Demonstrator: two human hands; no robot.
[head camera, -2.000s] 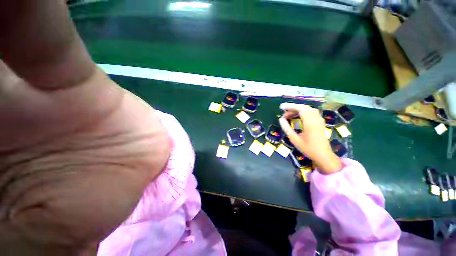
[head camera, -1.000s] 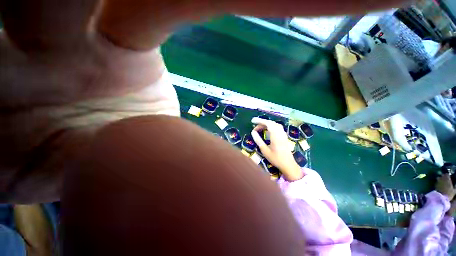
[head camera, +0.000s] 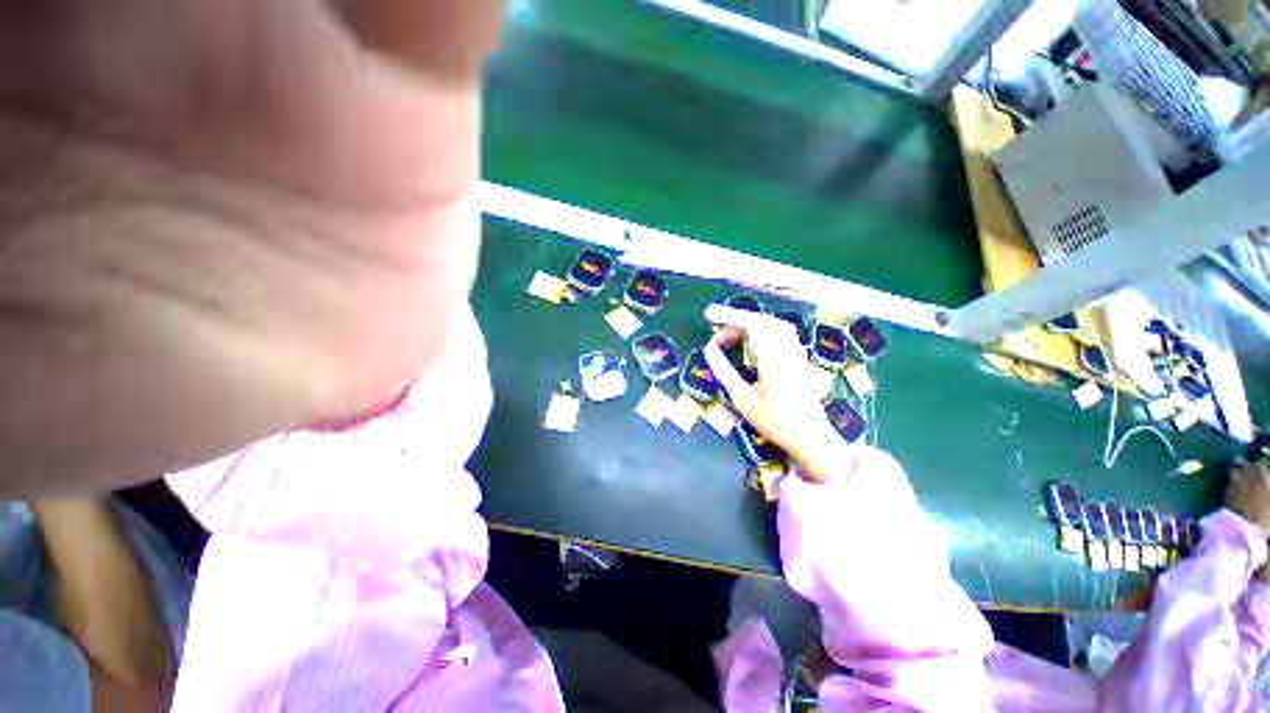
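My left hand (head camera: 209, 251) is very close to the camera at the left, palm showing, blurred; its fingers are cut off by the frame edges. My right hand (head camera: 780, 390) rests low over several smartwatch units, fingers bent; a dark unit shows between thumb and fingers, but whether it is gripped is unclear. Around it lie dark-faced units with small coloured pictures, such as one at the upper left (head camera: 591, 270) and one lower down (head camera: 655, 357). White squares (head camera: 561, 411) hang beside them. The leftmost lower unit (head camera: 603, 375) has a bright white and blue screen.
A pale metal rail (head camera: 669, 256) runs behind the units, with the green belt (head camera: 724, 126) beyond. At right are a grey box (head camera: 1084, 174), a slanting grey post (head camera: 1142, 258), a white cable (head camera: 1114, 429) and a row of units (head camera: 1114, 527). Another person's pink sleeve (head camera: 1184, 613) is at lower right.
The view has shifted to show more of the right side. My left hand has moved across the view and back left. The leftmost lower screen, dark two seconds ago, is lit. My right hand stays over the units.
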